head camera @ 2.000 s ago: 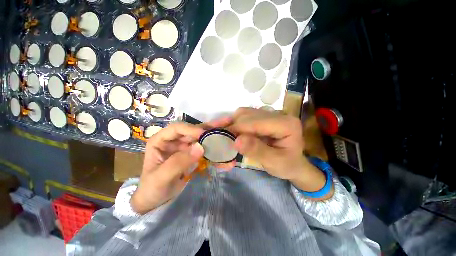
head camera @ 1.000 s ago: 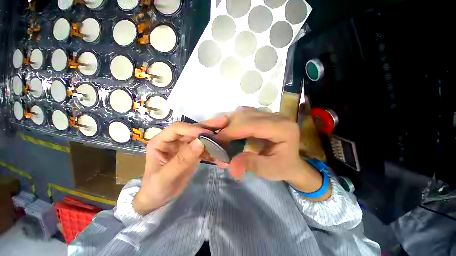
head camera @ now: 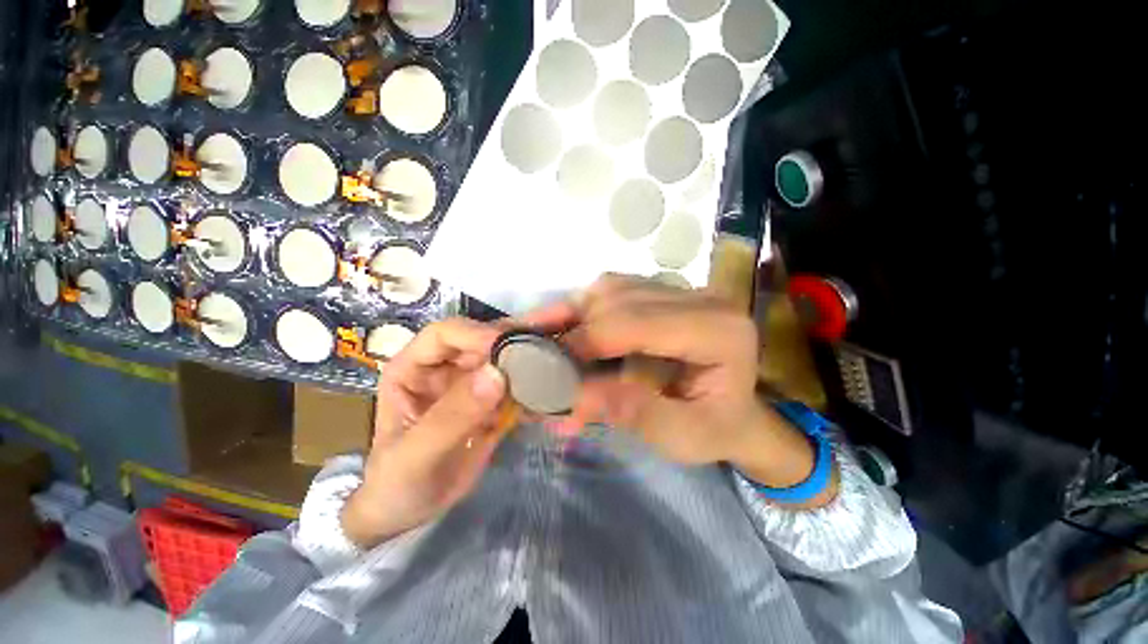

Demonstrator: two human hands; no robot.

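A round display module (head camera: 539, 374) with a black rim and a grey face is held in front of my chest, its face turned up and slightly tilted. My left hand (head camera: 434, 409) pinches its left edge between thumb and fingers. A bit of orange tail shows below it by my left fingers. My right hand (head camera: 674, 371) is at the module's right side, fingers bent and slightly blurred; whether it grips the edge is unclear. The white adhesive sheet (head camera: 485, 245) with rows of grey discs lies just beyond my hands.
A clear blister tray (head camera: 271, 113) with rows of modules is at the left. A black machine (head camera: 1007, 252) at the right has a green button (head camera: 798, 180), a red button (head camera: 821, 306) and a small panel (head camera: 871, 388). A red crate (head camera: 189, 547) and cardboard box (head camera: 331, 421) are lower left.
The module was tilted nearly edge-on a second ago; its grey face is now turned back up to view. My right thumb has shifted, and my left hand keeps its pinch.
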